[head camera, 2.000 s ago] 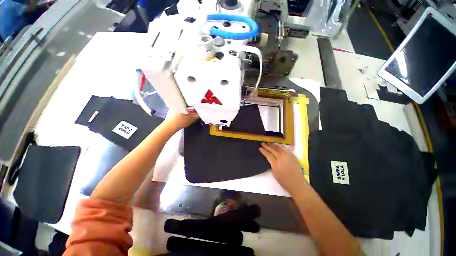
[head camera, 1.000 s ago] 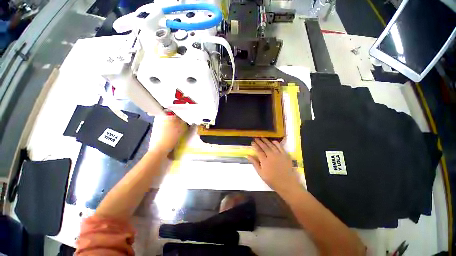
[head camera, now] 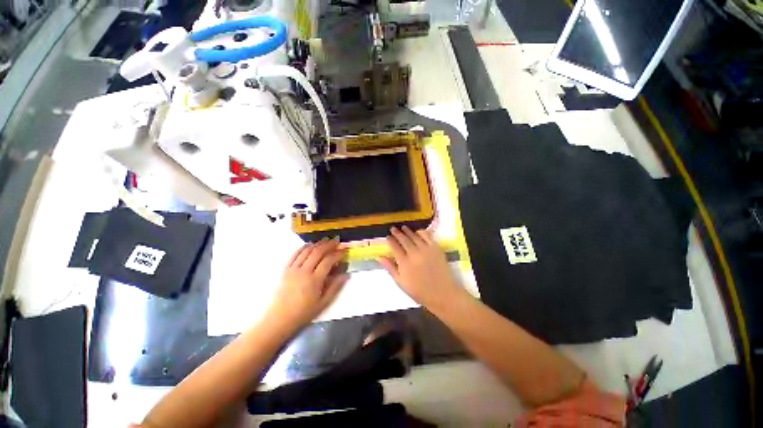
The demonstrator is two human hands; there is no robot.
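Observation:
A large black panel [head camera: 366, 185] lies under the amber-brown clamp frame [head camera: 422, 188], with a dark strip of it showing along the frame's front edge. The frame sits beside the white sewing machine head [head camera: 243, 142]. Yellow tape [head camera: 448, 188] edges the white template plate [head camera: 243, 284]. My left hand [head camera: 311, 280] lies flat at the frame's front left, fingertips on the panel's front edge. My right hand [head camera: 418, 261] lies at the front edge further right, fingertips touching panel and frame. Neither hand grips anything.
Small black labelled panels [head camera: 167, 242] are stacked left of the machine. A big stack of black panels [head camera: 569, 217] lies at right. Black strips [head camera: 335, 384] lie near my lap. A black piece [head camera: 48, 368] is at far left, snips [head camera: 644, 380] at front right, and a tablet [head camera: 615, 42] at upper right.
The large panel has moved away from me under the frame. My left hand has moved from beside the machine head to the frame's front edge. The view has shifted right.

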